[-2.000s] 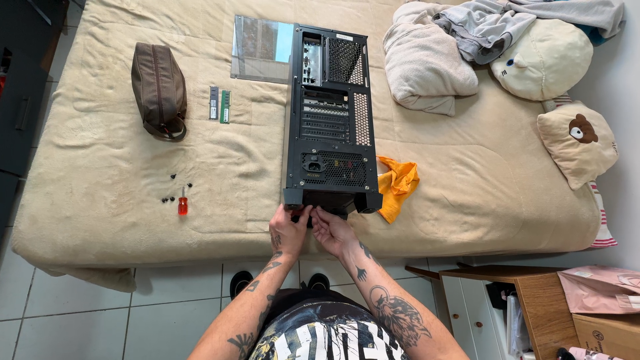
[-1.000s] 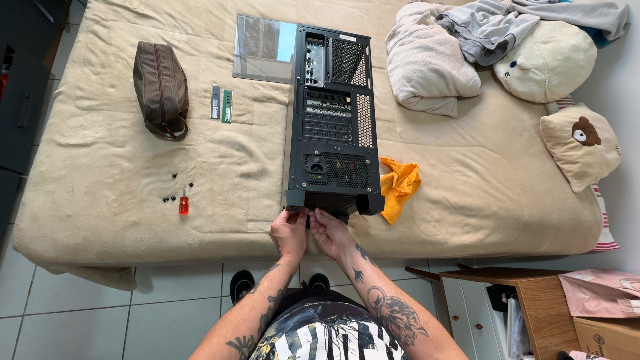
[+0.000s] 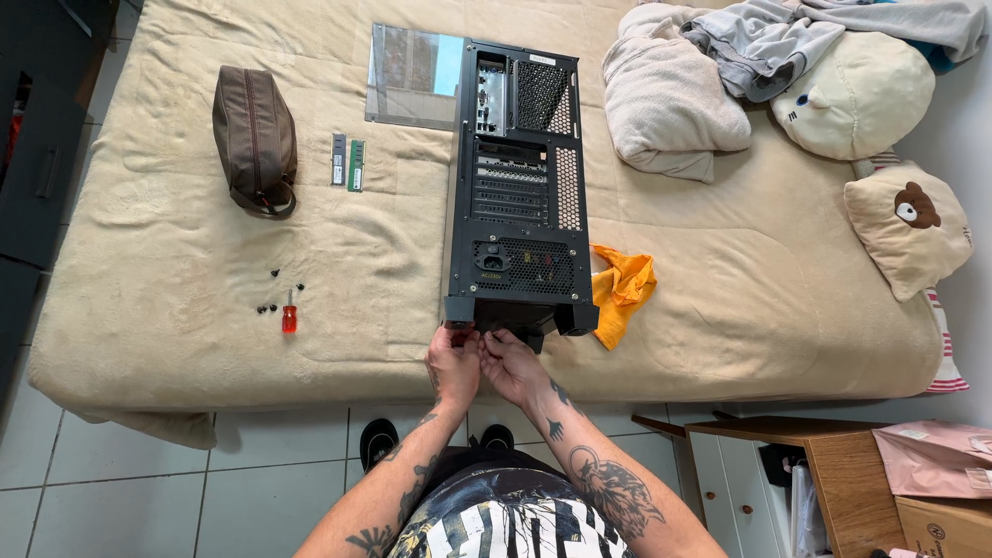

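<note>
A black computer tower case point(image 3: 511, 256) lies on the bed, its rear panel facing up and its feet toward me. At its near end, my left hand point(image 3: 454, 363) and my right hand point(image 3: 508, 363) are close together with bent fingers against the underside. Something red shows between the fingers of my left hand; what it is cannot be made out, and my fingertips are partly hidden. A glass side panel point(image 3: 411, 77) lies by the case's far left. Two memory modules point(image 3: 339, 160) and a small red-handled screwdriver point(image 3: 289, 318) with several black screws point(image 3: 267, 308) lie to the left.
A brown zippered pouch point(image 3: 256, 139) stands on the beige blanket. An orange cloth point(image 3: 620, 298) lies against the case's right side. Folded blankets point(image 3: 666, 93), a round plush point(image 3: 860, 93) and a bear pillow point(image 3: 907, 225) occupy the right. A wooden cabinet point(image 3: 852, 488) stands at the lower right.
</note>
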